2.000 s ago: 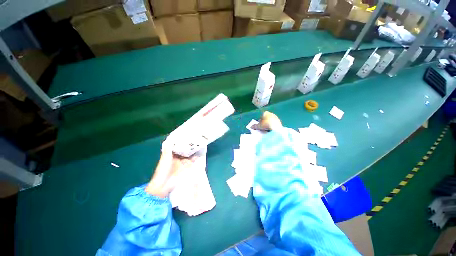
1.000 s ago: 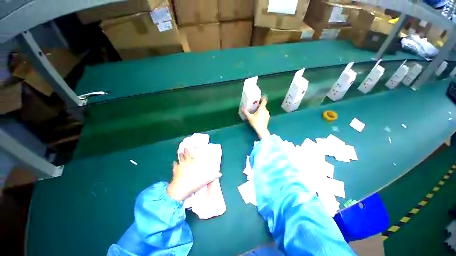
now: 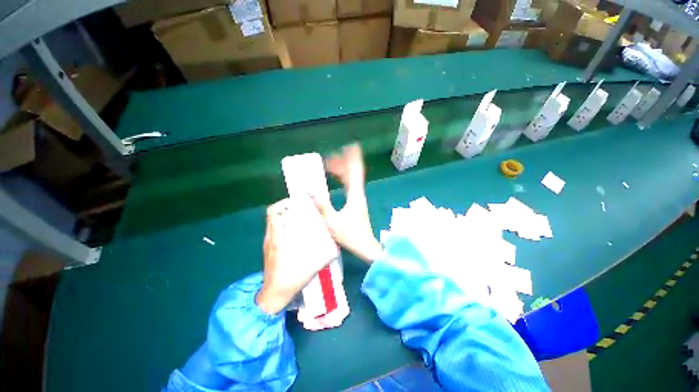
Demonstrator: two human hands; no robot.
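A white carton lies lengthwise in front of me, with its top end raised over the bench edge. My left hand holds it from the left side. My right hand is at its right edge, with the thumb side close against it and the fingers spread and blurred. Whether it grips the carton cannot be told. Under my left hand lies the stack of flat cartons with a red stripe. A loose heap of white leaflets lies to the right, partly beside my right sleeve.
Opened cartons stand in a row on the sunken conveyor belt, the nearest ahead to the right. A yellow tape roll and a single leaflet lie right. A blue bin is at the bench edge. Brown boxes stand behind, metal posts left.
My right hand has let go of the standing carton and come back to the pile. That carton has shifted right in view. My left hand has lifted a carton from the stack.
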